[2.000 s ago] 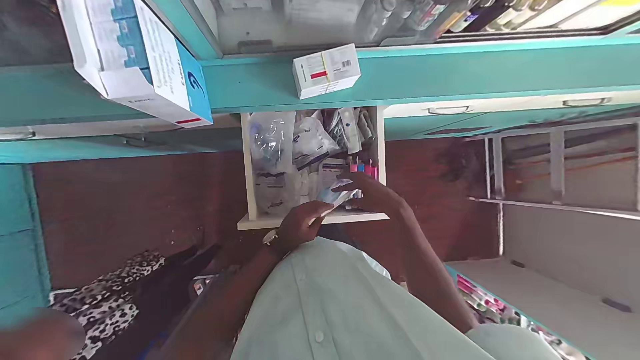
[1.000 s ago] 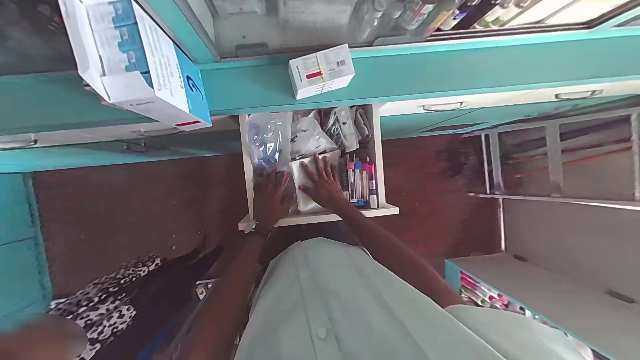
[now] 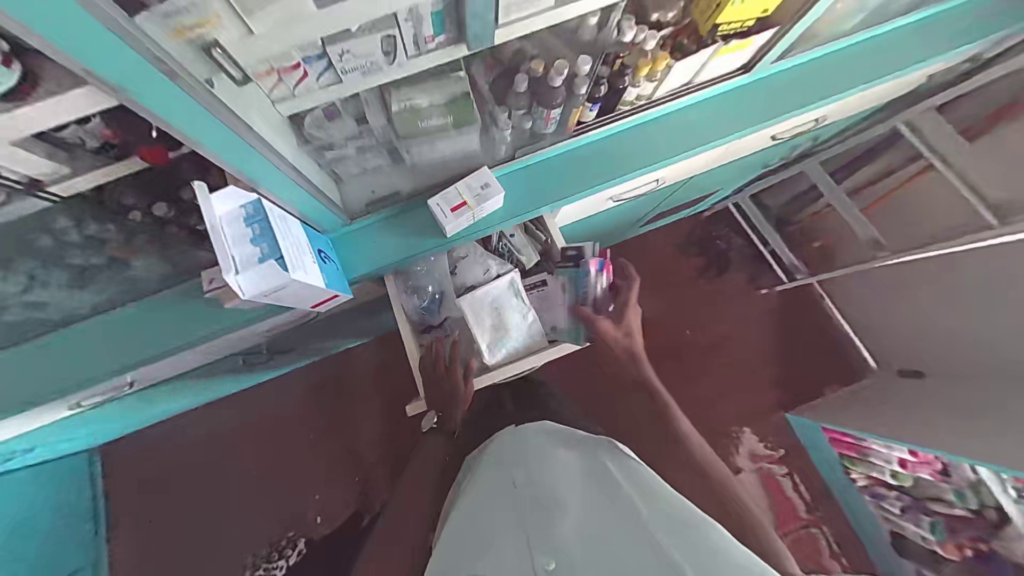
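An open drawer [image 3: 406, 320] holds clear plastic bags [image 3: 424, 292], a silvery-white flat packet [image 3: 504, 318] and other packets. My left hand [image 3: 448, 376] rests over the drawer's front left corner, fingers spread, with nothing seen in it. In my right hand [image 3: 620, 316], at the drawer's right side, is a bundle of slim, colourful packages [image 3: 594, 282], blurred; their exact kind cannot be told. Just left of the bundle lies a white printed packet [image 3: 546, 302]. A small white box with a red mark [image 3: 466, 202] sits on the teal ledge above the drawer.
An open white and blue carton [image 3: 280, 252] stands on the ledge at left. Behind glass are shelves with bottles [image 3: 550, 100] and boxes. A metal ladder-like frame [image 3: 848, 208] is at right. A teal-edged case of colourful packages [image 3: 904, 488] stands at lower right.
My right hand has moved from the white packet to the drawer's right side and taken hold of the slim packages. My left hand stays at the front left. The view has turned and shifted.
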